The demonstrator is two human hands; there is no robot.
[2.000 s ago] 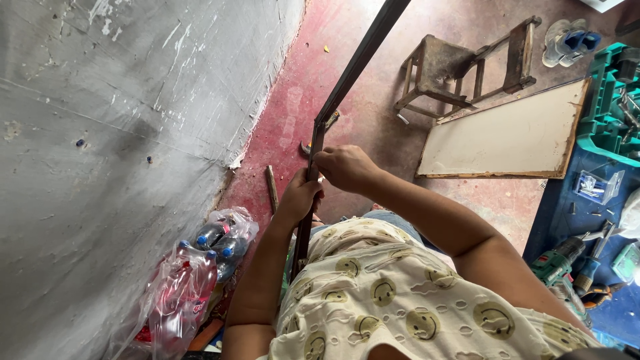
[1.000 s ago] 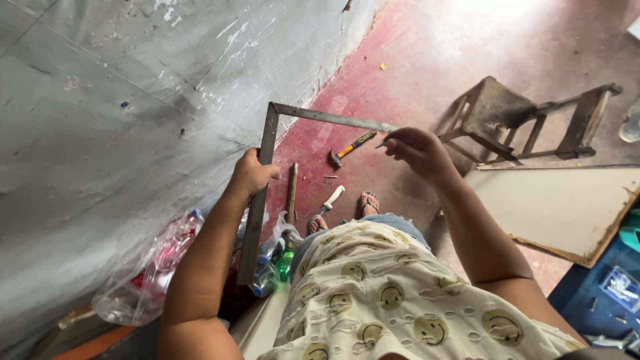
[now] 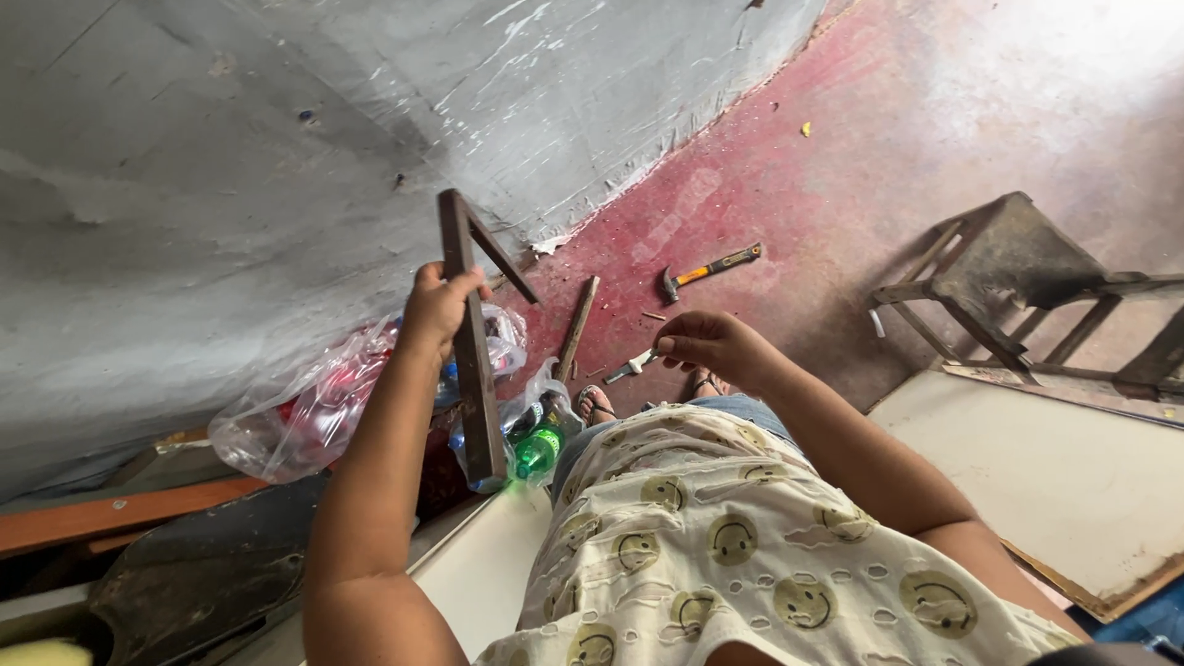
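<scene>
My left hand (image 3: 442, 310) grips one leg of a dark L-shaped frame piece (image 3: 476, 388), held up near the wall, its shorter leg slanting down to the right from the top corner. My right hand (image 3: 698, 340) is over the floor near my feet, thumb and fingertips pinched together on a small thin item too small to name. Below it on the floor lies a tool with a white handle and a flat metal end (image 3: 631, 367). A claw hammer with an orange and black handle (image 3: 712, 270) lies farther off on the red floor, beyond a wooden stick (image 3: 578, 328).
Plastic bags with bottles (image 3: 541, 444) and red items (image 3: 324, 398) stand at the wall's foot. A worn wooden chair (image 3: 1017, 259) and a white panel (image 3: 1036, 462) are at the right. Orange-brown boards (image 3: 129, 513) lie at the lower left. My sandalled feet are below.
The frame piece has turned; its shorter leg, which reached right toward my right hand, now slants down near the wall. My right hand has moved lower, nearer my feet.
</scene>
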